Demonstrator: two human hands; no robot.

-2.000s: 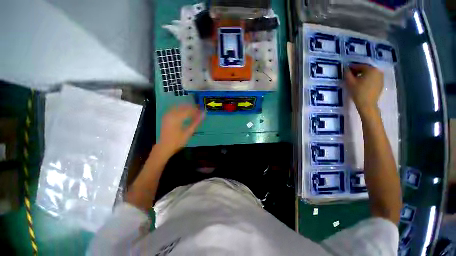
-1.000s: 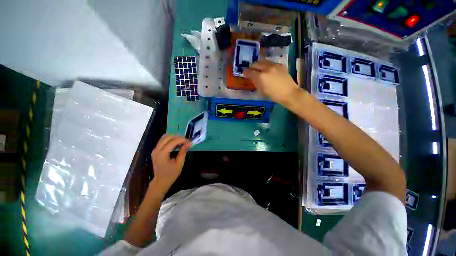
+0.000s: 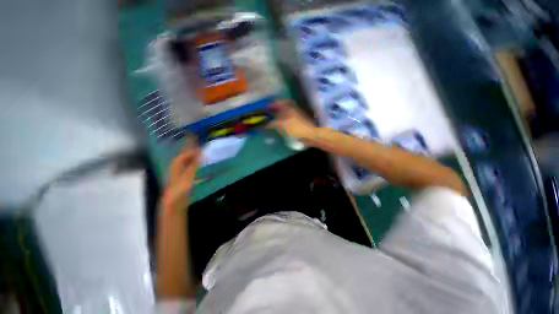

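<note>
The picture is blurred. One phone frame (image 3: pixel 216 64) lies in the orange nest (image 3: pixel 224 92) of the press fixture. My left hand (image 3: pixel 182 165) is at the left end of the blue start-button box (image 3: pixel 239 127). A pale slab, seemingly the other phone frame (image 3: pixel 222 149), shows at its fingertips, just below the box. My right hand (image 3: pixel 294 124) is at the right end of the box, fingers against it. No part shows in it, but a small whitish spot shows under it; blur hides its grip.
The blister tray (image 3: pixel 392 73) at the right holds frames along its left column and top row. Black pads (image 3: pixel 160 115) lie left of the fixture. White empty trays (image 3: pixel 95 239) are stacked at lower left. The dark conveyor (image 3: pixel 499 202) curves past the far right.
The view has turned and shifted. My right hand has left the frame in the nest and moved to the box's right end. My left hand has come up to the left end.
</note>
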